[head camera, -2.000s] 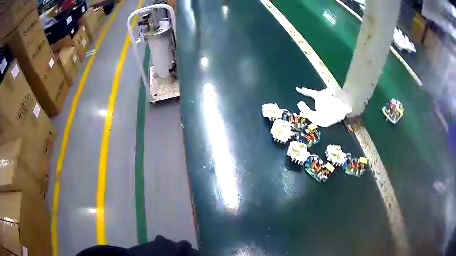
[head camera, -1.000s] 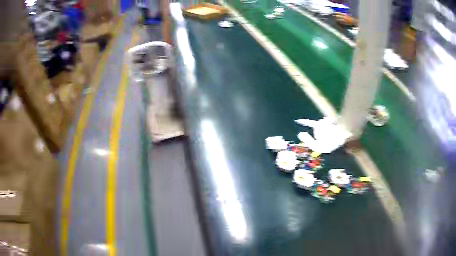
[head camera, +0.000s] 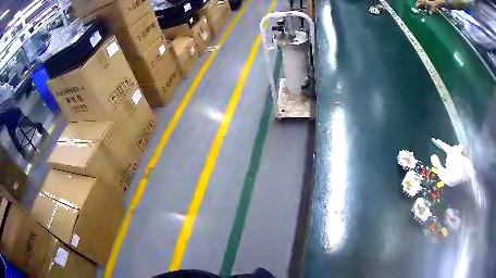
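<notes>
Neither of my hands is in view. Several white round housings (head camera: 411, 183) with colourful circuit boards (head camera: 433, 227) lie in a cluster on the glossy dark green bench (head camera: 375, 103), at the right of the picture. A limp white glove-like shape (head camera: 456, 164) lies beside them, close to the speckled cream edge (head camera: 429, 65). The lower right of the cluster is blurred. A dark shape, too little shown to name, is cut off by the bottom edge.
Stacked cartons (head camera: 95, 92) stand at the left, beyond the yellow-lined aisle (head camera: 201, 119). A white-handled cart (head camera: 293, 103) stands against the bench. A green conveyor (head camera: 462, 59) runs beyond the edge. Another person's hand (head camera: 432, 5) is over it at the top right. A small white unit (head camera: 375, 9) lies at the bench's far end.
The view has swung left, so the bench and cluster sit further right and more cartons show. The pillar has left the picture, and another person's hand has come in at the top.
</notes>
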